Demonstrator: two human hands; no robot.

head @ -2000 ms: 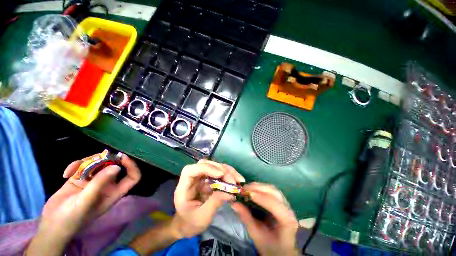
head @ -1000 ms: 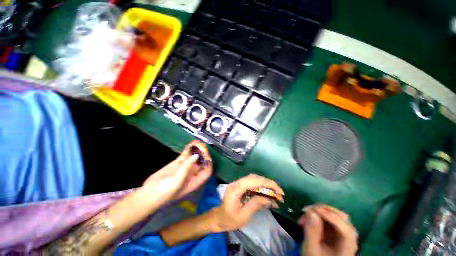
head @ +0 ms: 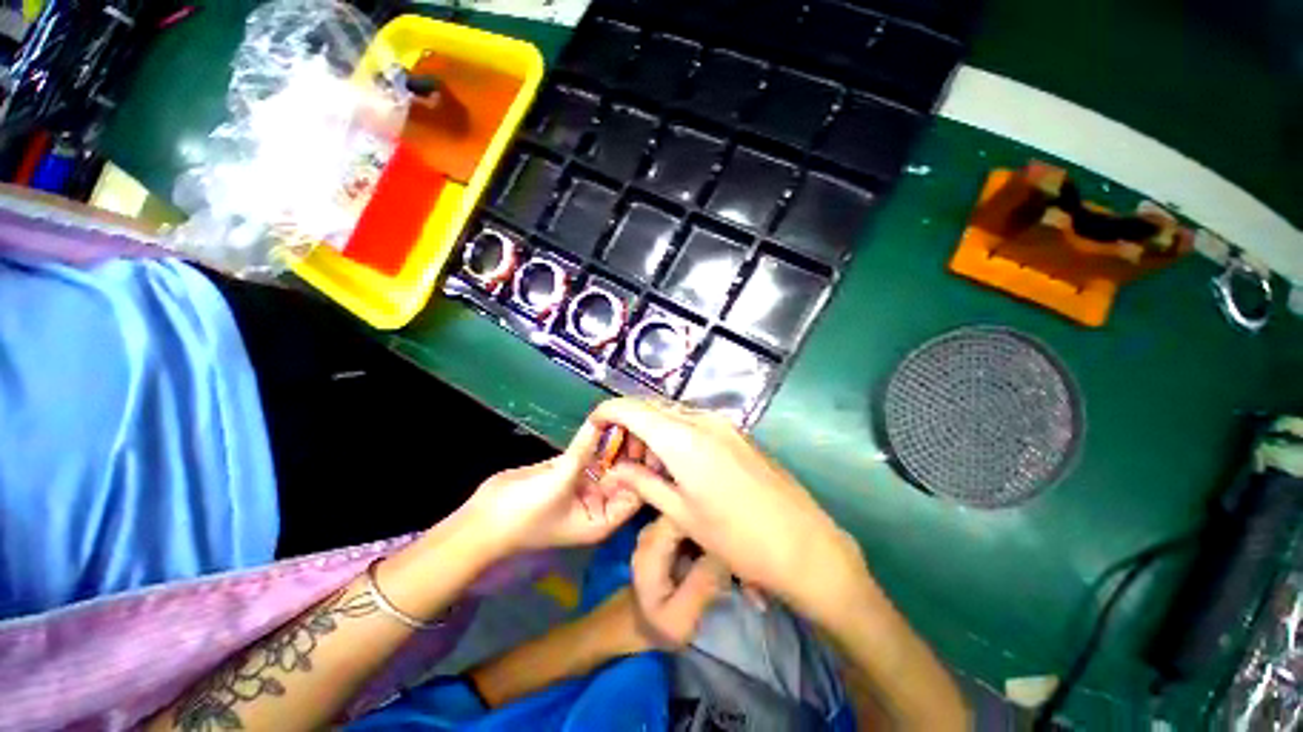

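Note:
My right hand [head: 715,479] reaches across to another person's tattooed, braceleted hand. Between their fingers is a small watch case [head: 610,449] with an orange edge, mostly covered; my fingertips close around it while the other hand also touches it. My left hand [head: 677,579] is curled below my right wrist and partly hidden by it; whether it holds anything cannot be told.
A black blister tray [head: 672,157] has several silver cases in its near row. A yellow bin [head: 493,179] with plastic bags [head: 293,150] stands left. On the right are an orange fixture [head: 1036,265], round screw plate [head: 983,415], silver ring [head: 1246,295] and dark electric screwdriver [head: 1229,572].
The view has shifted slightly, moving the bench items. My right hand has moved left and up to the other person's hand. The case seen in my left hand is no longer visible there.

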